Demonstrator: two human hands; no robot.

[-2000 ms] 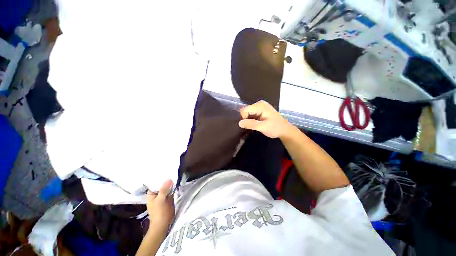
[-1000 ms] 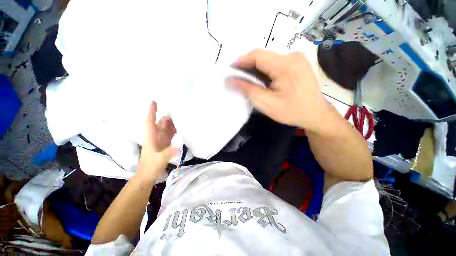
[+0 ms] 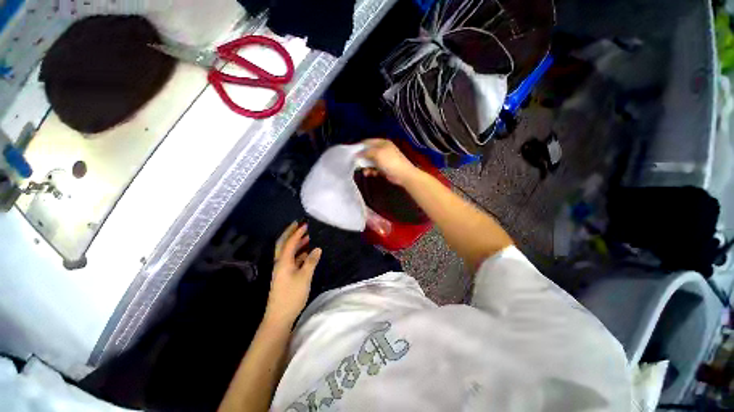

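Observation:
My right hand holds a small pale grey-white cloth piece by its upper right corner, over the gap in front of the table. The piece hangs with a rounded left edge. My left hand is just below and left of it, fingers apart, empty, not touching it. Beneath my right hand is a red stool or tub with a dark brown piece on top, partly hidden by the hand and pale piece.
Red-handled scissors and a dark brown piece lie on the sewing table. Black fabric is at the table's edge. A tied bundle of cut pieces is beyond the stool. White cloth shows at bottom left.
The view has swung right. The large white panel has left the area before me. My right hand has moved from the panel to above the stool; my left hand is off the panel.

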